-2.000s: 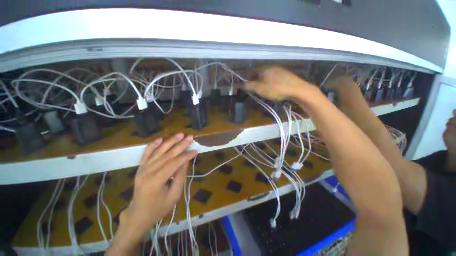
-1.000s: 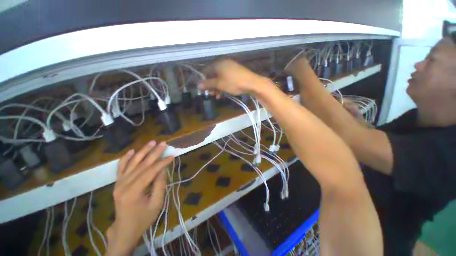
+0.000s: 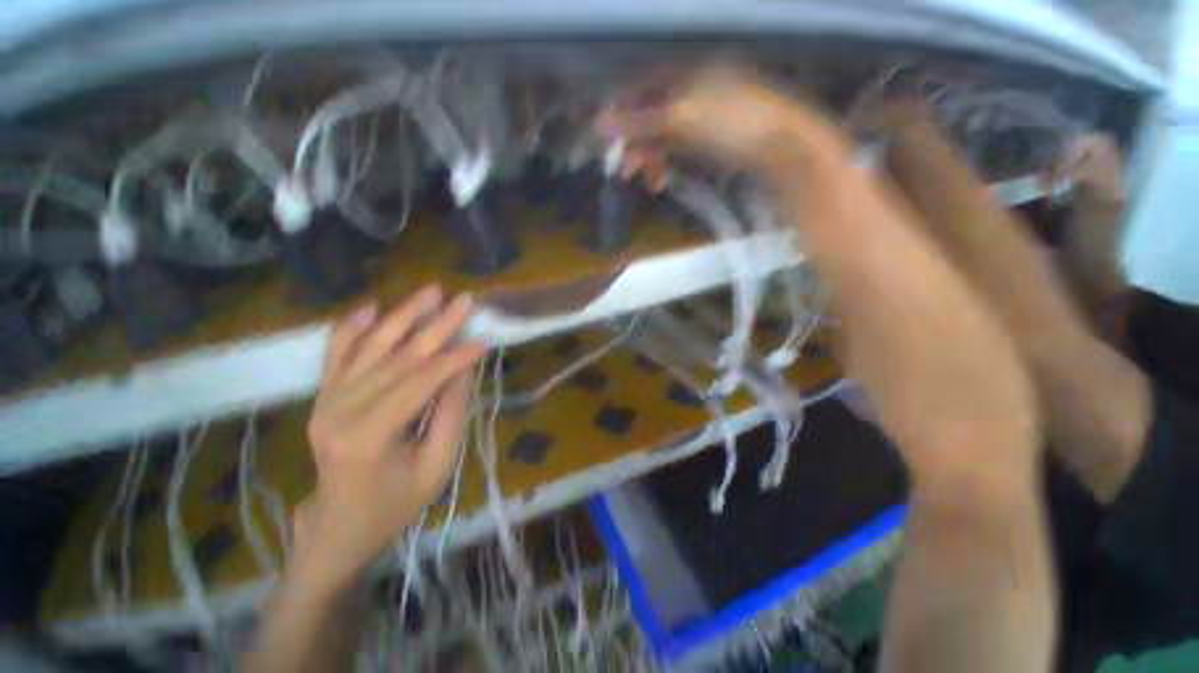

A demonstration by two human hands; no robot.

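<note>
The frame is blurred. My left hand (image 3: 395,401) lies on the white shelf edge (image 3: 684,274), fingers a little apart, holding nothing. My right hand (image 3: 677,138) reaches over the shelf, its fingers closed around a small white cable plug (image 3: 615,159) at the top of a black power adapter (image 3: 609,217). Whether the plug is fully seated cannot be told. To the left, more black adapters (image 3: 487,237) stand on the yellow socket board (image 3: 408,256) with white plugs (image 3: 468,180) and looped white cables above them.
Bunches of white cables (image 3: 743,302) hang over the shelf edge. A lower yellow board (image 3: 565,408) has dark sockets. A blue-rimmed tray (image 3: 789,572) lies below right. Another person's arm (image 3: 980,250) reaches in beside my right arm, and a further hand (image 3: 1089,171) is at far right.
My right hand has moved from above and right of the adapter onto the plug at its top. My left hand stays on the shelf edge. The view has shifted, and the other person's face is out of view.
</note>
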